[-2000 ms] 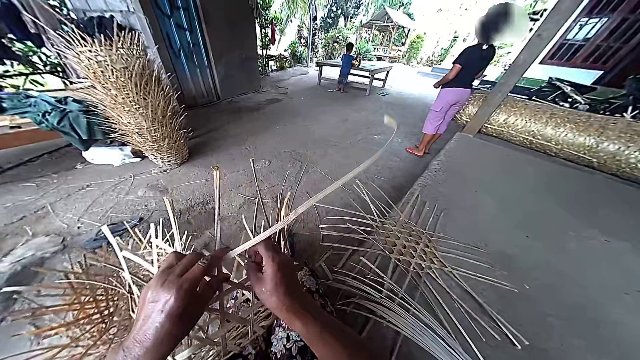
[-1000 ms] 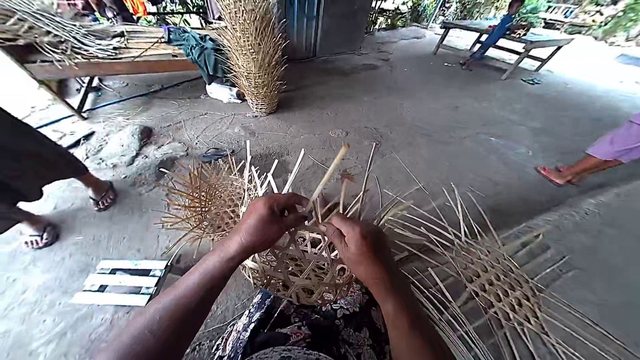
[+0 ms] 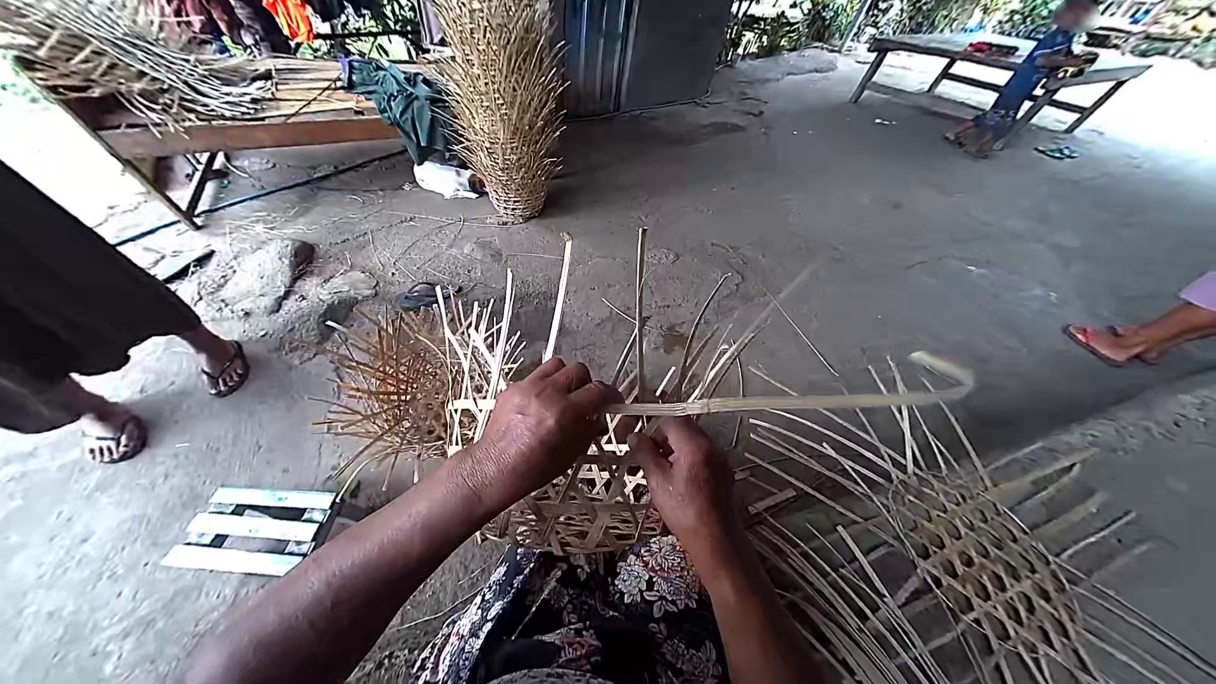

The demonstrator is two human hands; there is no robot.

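Note:
An open-weave basket (image 3: 594, 508) of pale split strips, probably bamboo, rests at my lap, its loose ends sticking up from the rim. My left hand (image 3: 551, 413) grips a long flat weaving strip (image 3: 807, 403) at the basket's upper edge. That strip runs out to the right, past my other hand, and its far end is bent back. Just below the strip, my right hand (image 3: 686, 465) has its fingers bent at the weave; whether they pinch a strip is hidden. Patterned cloth (image 3: 655, 584) covers my lap under the basket.
A flat woven piece (image 3: 988, 560) with loose strips lies at right. Left of the basket is a browner woven piece (image 3: 394, 375), then a slatted wooden stool (image 3: 252, 530). People's sandaled feet (image 3: 114, 435) stand at left, another person's foot (image 3: 1102, 344) at right. Behind stands a tall basket stack (image 3: 508, 114).
The view has swung left and down since two seconds ago. The long strip rose up and to the right then; now it lies nearly level across the basket's upper edge.

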